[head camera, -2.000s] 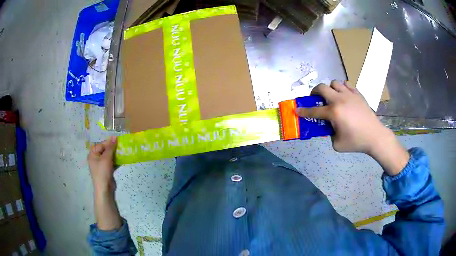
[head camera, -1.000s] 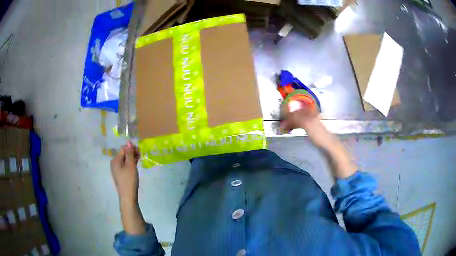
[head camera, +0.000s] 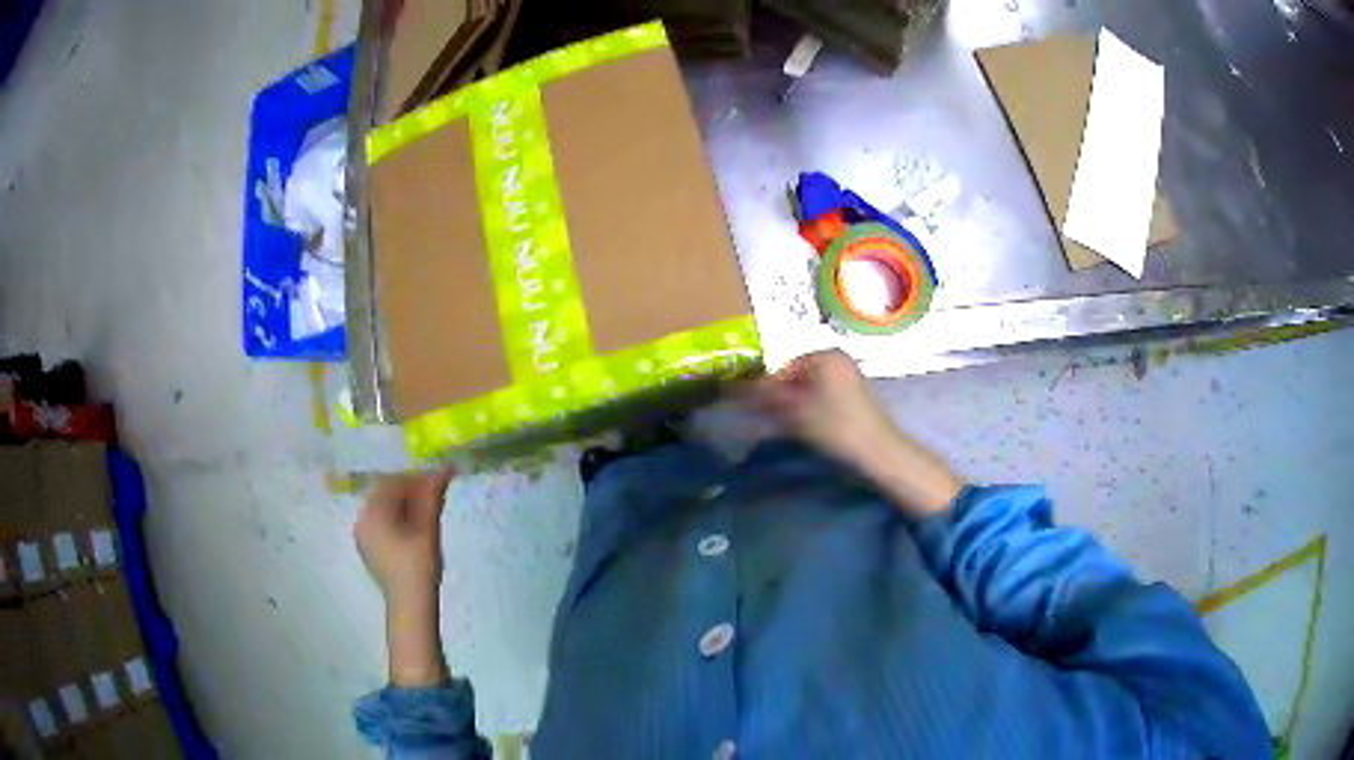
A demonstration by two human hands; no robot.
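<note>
A brown shipping carton [head camera: 639,193] lies on the metal bench, with yellow-green printed tape [head camera: 520,238] down its middle and along its far and near edges. My left hand [head camera: 401,512] is at the carton's near left corner, fingers closed together; whether it pinches the tape end is too blurred to tell. My right hand [head camera: 821,398] is blurred at the near right corner; its fingertips are partly hidden and its hold is unclear. The blue and red-orange tape dispenser [head camera: 876,275] with its green roll lies on the bench right of the carton.
A blue bin [head camera: 282,193] with crumpled white paper stands left of the bench. Cardboard pads [head camera: 846,30] lie at the back. A brown sheet [head camera: 1025,119] with a white sheet [head camera: 1118,164] lies at the right. Stacked cartons [head camera: 67,594] stand at the lower left.
The tape strip was cut from the dispenser, which my right hand put down and let go. My right hand moved left to the carton's near corner, and the near tape now folds down over the edge.
</note>
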